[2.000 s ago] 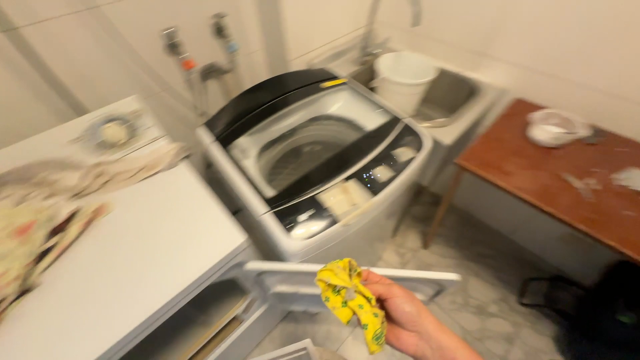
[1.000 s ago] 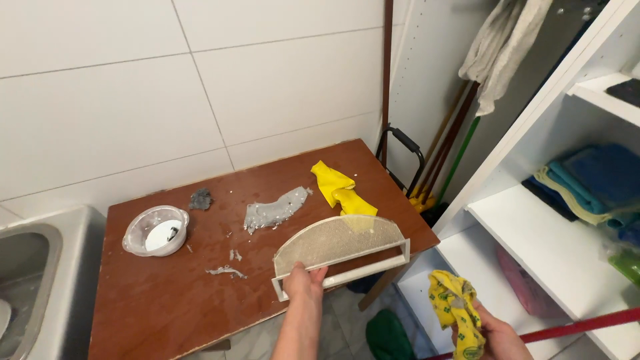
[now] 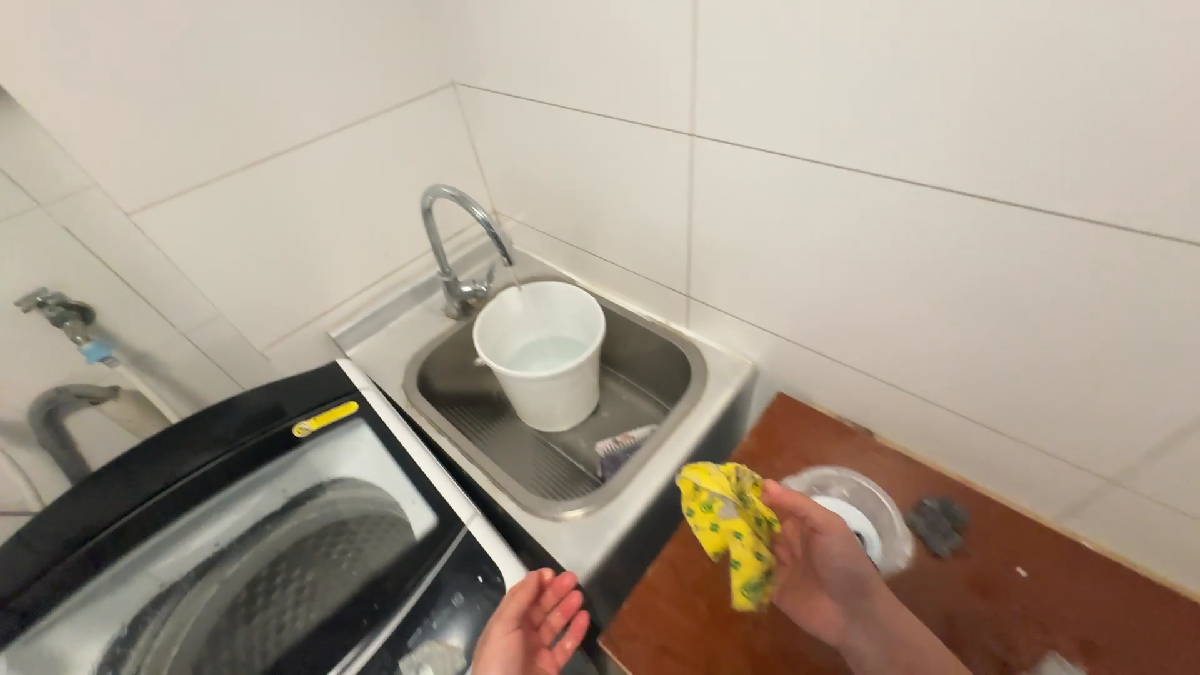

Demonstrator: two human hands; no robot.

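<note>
My right hand (image 3: 825,562) holds a crumpled yellow cloth (image 3: 729,525) with a green pattern over the near edge of the brown table. My left hand (image 3: 532,623), palm up with fingers apart and nothing in it, is beside the washing machine's control panel. Ahead, a white bucket (image 3: 553,394) stands in the steel sink (image 3: 450,441) with water inside. A thin stream falls into it from the chrome faucet (image 3: 459,225).
The top-loading washing machine (image 3: 384,384) is at the left, its drum visible. On the brown table (image 3: 947,619) are a clear plastic bowl (image 3: 900,544) and a grey clump (image 3: 937,525). A printed packet (image 3: 621,450) lies in the sink. A tap with a hose (image 3: 70,323) is on the wall.
The view has swung from the table and shelves to the sink. My left hand, which was on the mesh-covered frame a second ago, is now empty. The yellow cloth stays in my right hand.
</note>
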